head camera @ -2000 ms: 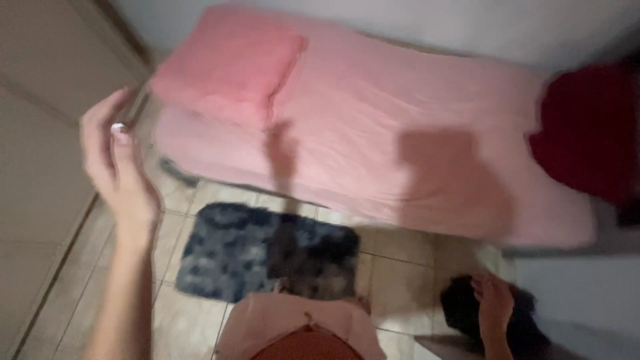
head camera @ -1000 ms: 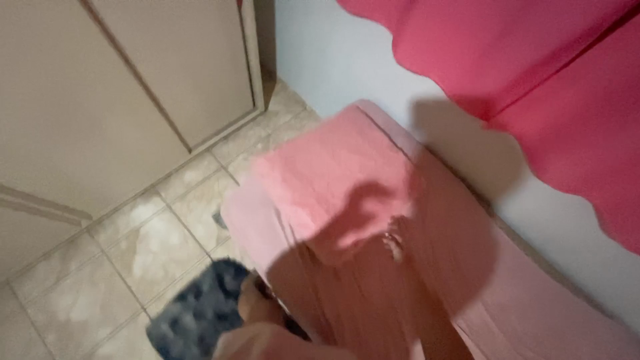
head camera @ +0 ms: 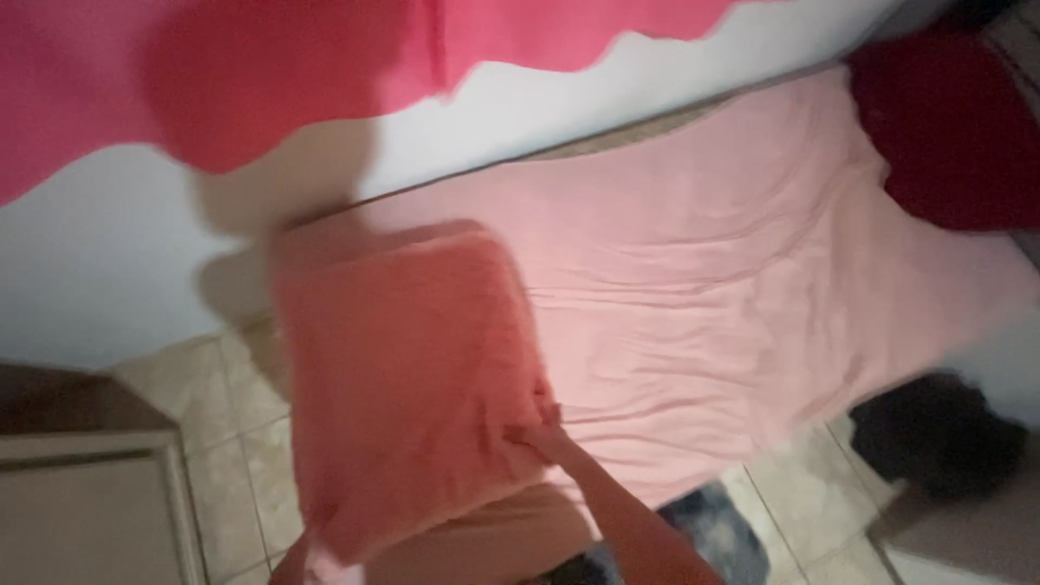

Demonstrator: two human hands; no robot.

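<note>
A coral-pink pillow (head camera: pixel 406 382) is raised over the end of a bed that bears a wrinkled pink sheet (head camera: pixel 666 325). My right hand (head camera: pixel 540 435) grips the pillow's near right corner, its fingers bunching the fabric. At the pillow's near left corner is my left hand (head camera: pixel 321 532); it is dim and blurred, its fingers mostly hidden by the cloth, so its grip cannot be made out.
A bright pink curtain (head camera: pixel 268 73) hangs by the white wall (head camera: pixel 504 114) behind the bed. Dark red cloth (head camera: pixel 951 130) lies at the bed's right end. A dark furry item (head camera: pixel 938 435) and a blue-grey rug (head camera: pixel 715 528) are on the tiled floor; a cabinet door (head camera: pixel 89 512) stands at lower left.
The pillow, lying on the bed a second ago, is now lifted, with my right hand gripping its corner. My left hand has come to its other near corner. The view has swung round.
</note>
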